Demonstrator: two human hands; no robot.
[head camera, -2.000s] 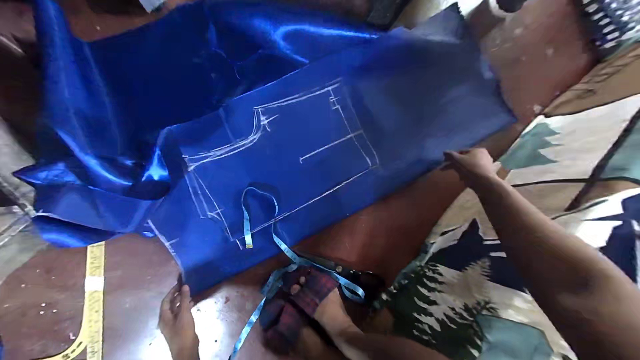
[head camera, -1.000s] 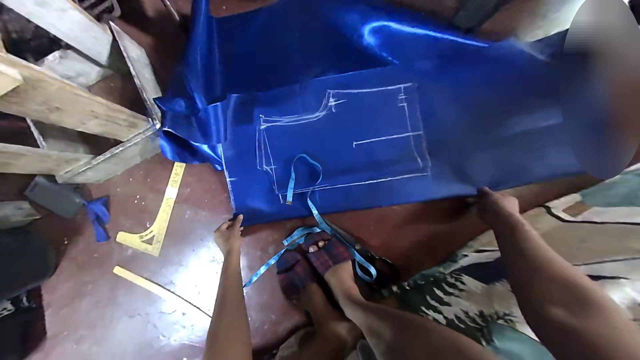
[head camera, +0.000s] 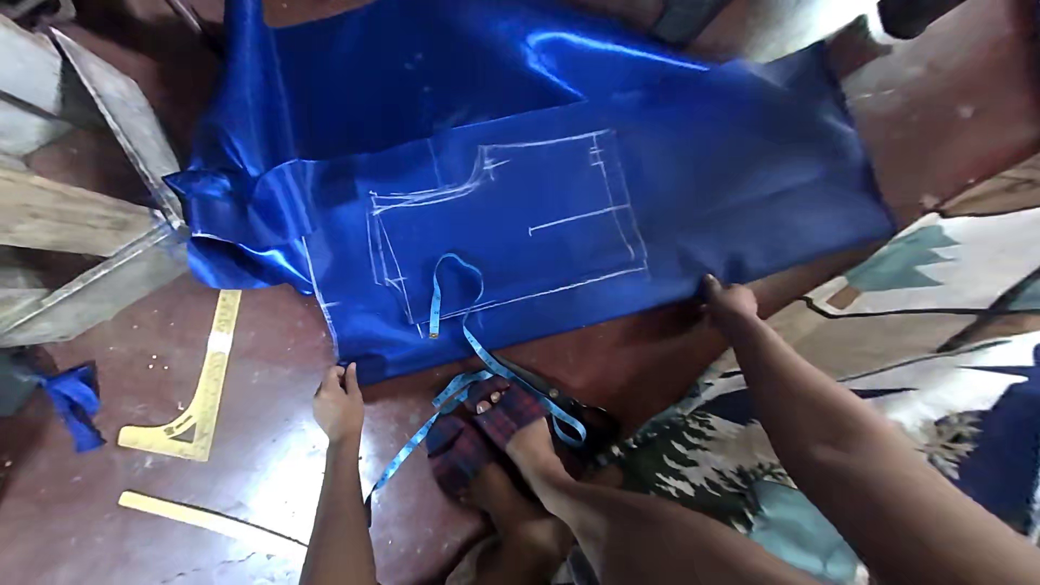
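Note:
Shiny blue fabric lies spread over the floor, with white chalk lines of a pattern piece drawn on its near part. My left hand pinches its near left corner between thumb and fingers. Farther right, my right hand grips the near edge of the same fabric. A light blue tape measure has one end looped on top of the chalked area and runs down over the floor beside my feet. Dark scissors lie partly hidden by the tape and a slipper.
A yellow curved tailor's ruler and a yellow straight ruler lie on the red floor at left. Wooden furniture legs stand at upper left, near a blue scrap. My feet in plaid slippers are at the near edge; patterned cloth covers the right.
The view has shifted to the left since the first frame. Both hands stay on the near edge of the blue fabric. A blurred shape at the right edge one second ago is out of view.

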